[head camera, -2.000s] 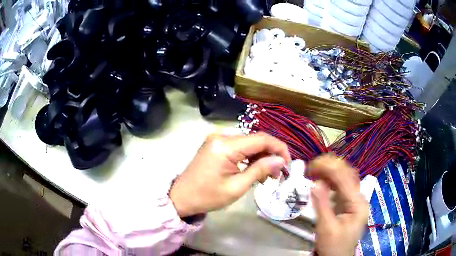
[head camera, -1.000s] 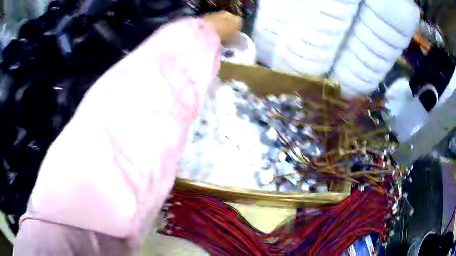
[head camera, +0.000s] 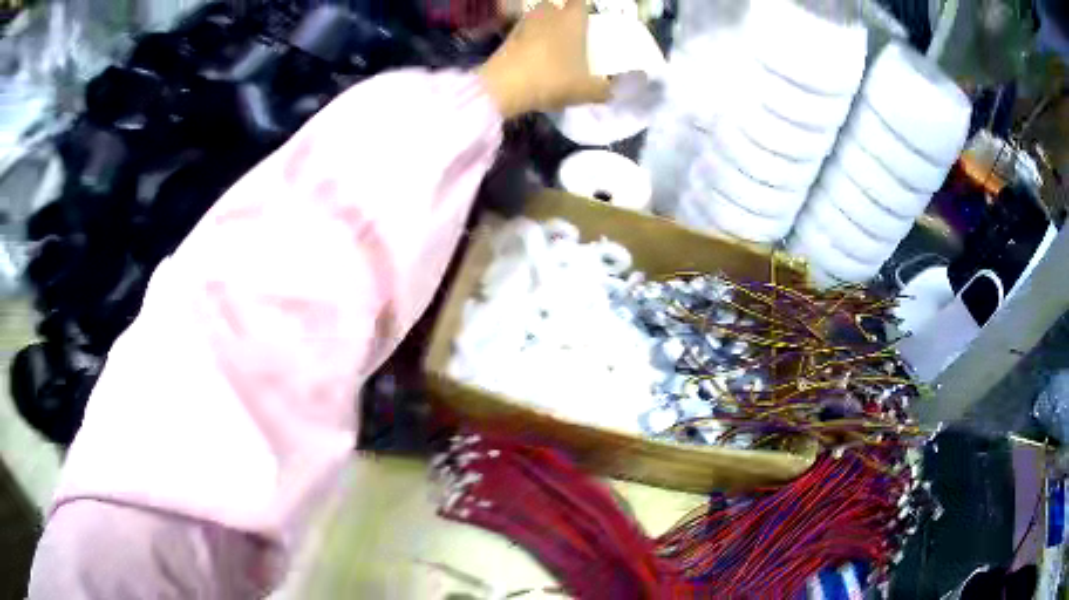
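My left hand (head camera: 545, 59) is stretched out to the far side of the table, at the top of the view, on a white round shell (head camera: 621, 88). Its fingers are partly hidden by the picture's edge and blur. Another white round shell (head camera: 605, 178) with a small dark hole lies just nearer, behind the parts box. My pink sleeve (head camera: 281, 281) crosses the left half of the view. My right hand is out of the picture.
The parts box (head camera: 563, 430) holds white rings (head camera: 551, 328) and motors with brown-yellow leads (head camera: 715, 352). Red-blue wire harnesses (head camera: 563, 504) lie before it. Columns of white shells (head camera: 774, 129) stand behind. Black covers (head camera: 152, 152) are heaped at the left.
Both hands were together over a white part near the front; my left arm has since reached to the back, and my right hand has left the view. The view has shifted.
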